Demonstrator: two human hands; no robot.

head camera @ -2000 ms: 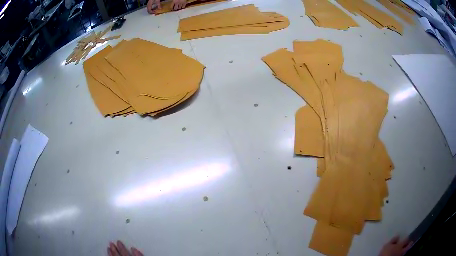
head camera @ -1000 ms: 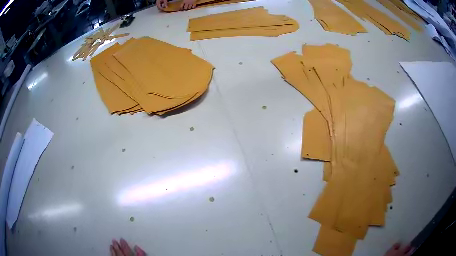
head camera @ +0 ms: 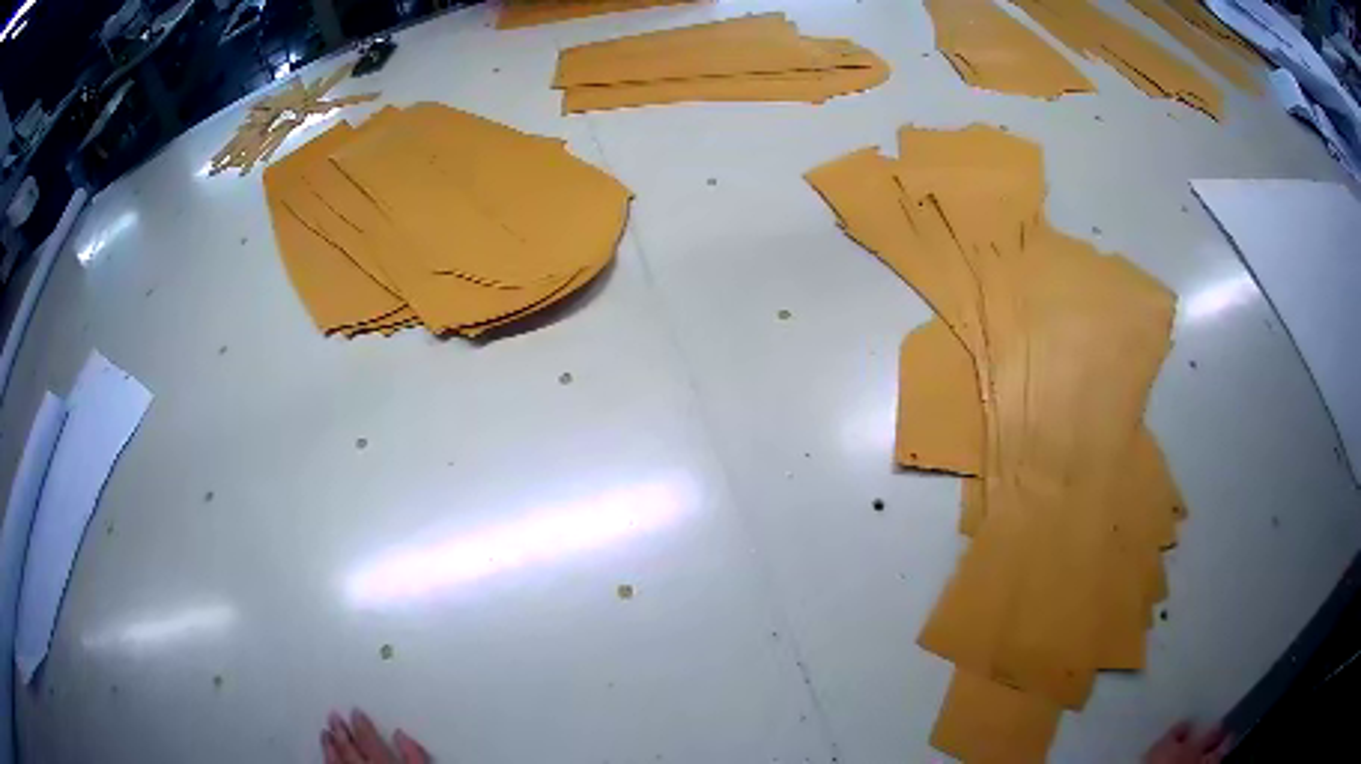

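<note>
My left hand [head camera: 370,739] lies at the bottom edge, left of centre, cut off by the frame; its fingers are apart and hold nothing. My right hand [head camera: 1187,743] is at the bottom right by the table's edge, mostly cut off; what its fingers do cannot be told. A tall overlapping pile of orange-tan pattern pieces [head camera: 1067,388] lies on the right, its lowest piece near the bottom edge. A rounded panel stack [head camera: 463,217] lies at the upper left. Neither hand touches a pile.
Long narrow pieces [head camera: 717,67] lie at the far side, with more [head camera: 1008,52] at the far right. Thin strips [head camera: 276,123] and a dark small object [head camera: 375,57] are far left. White paper [head camera: 1296,284] lies right; white sheets [head camera: 78,508] lie along the left edge of the white table [head camera: 493,463].
The other person's hands at the far edge are out of view now. The view shifted slightly. My hands and the piles stay nearly the same.
</note>
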